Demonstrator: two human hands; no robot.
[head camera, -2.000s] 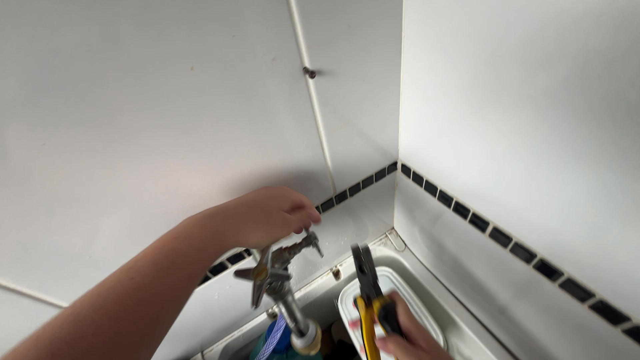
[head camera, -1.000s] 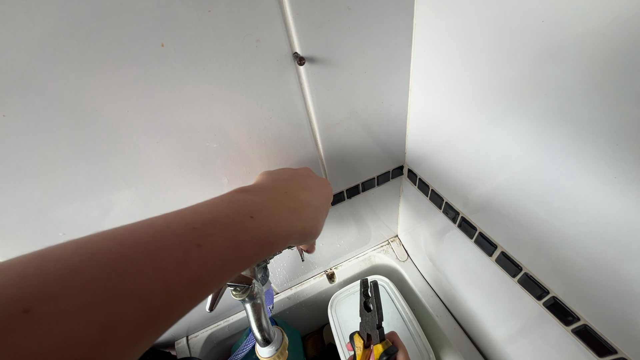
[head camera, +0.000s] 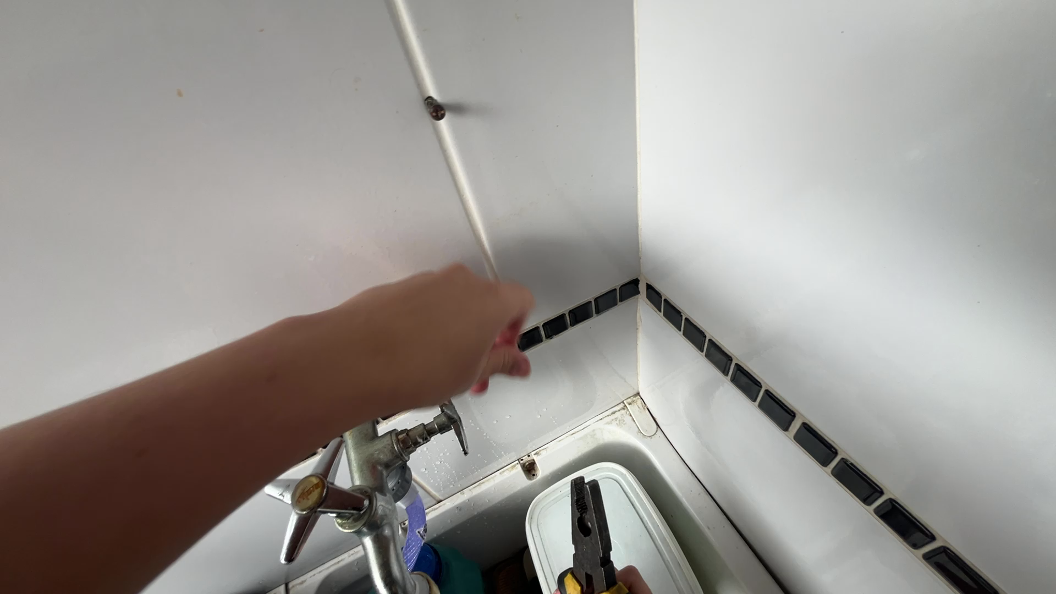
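My left hand (head camera: 462, 338) reaches across from the left, above the metal tap (head camera: 371, 487), blurred, with its fingers curled; whether anything is between them cannot be made out. Beneath it are the tap's small rear valve handle (head camera: 450, 427) and its chrome cross handle (head camera: 313, 495). At the bottom edge my right hand (head camera: 634, 579), mostly out of frame, holds combination pliers (head camera: 591, 536) with yellow and black handles. Their dark jaws point up, in front of a pale plastic container lid (head camera: 635, 520).
A white sink or tub (head camera: 615, 429) sits in the corner, with a teal container (head camera: 458, 569) inside. Black tile trim (head camera: 747, 382) crosses both white walls. A rusty screw or bolt (head camera: 435, 108) sticks out of the wall strip (head camera: 462, 181). Purple tape or band (head camera: 415, 528) hangs by the tap.
My left hand has come up off the tap, whose rear handle now shows below it. The pliers have stayed in my right hand over the lid.
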